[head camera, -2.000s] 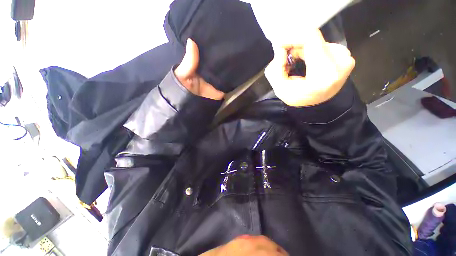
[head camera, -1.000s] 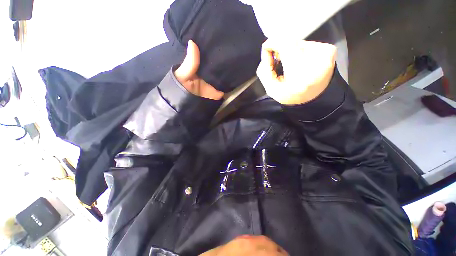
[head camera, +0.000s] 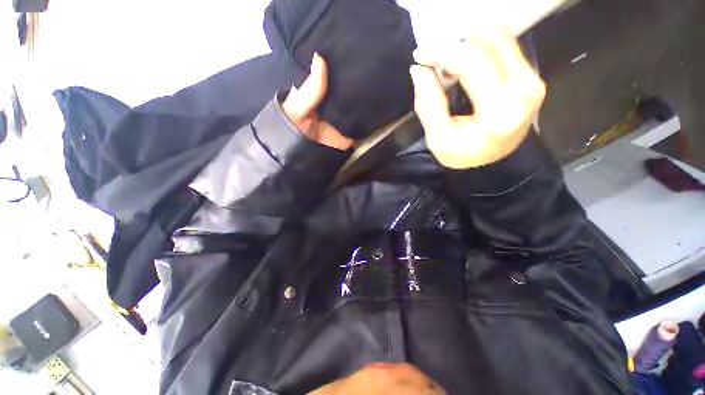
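A matte black garment (head camera: 371, 69) is bunched at the top centre and trails left over the white table. My left hand (head camera: 313, 108) holds its near end, thumb on top of the cloth and the other fingers hidden under or inside it. My right hand (head camera: 479, 100) is just right of the cloth's edge, washed out by bright light. Its thumb and index fingertips are close together near the edge. No needle or thread can be made out, and I cannot tell whether the fingers hold anything.
The white table edge (head camera: 375, 146) runs beneath my hands. A black box (head camera: 45, 327) lies lower left. A purple thread cone (head camera: 658, 345) stands lower right beside dark spools. A dark red object (head camera: 672, 174) lies on a white surface at right, with dark floor beyond.
My right hand moved left and closed in, then shifted back slightly right with its fingers more spread. My left hand and the bunched cloth shifted slightly right in view.
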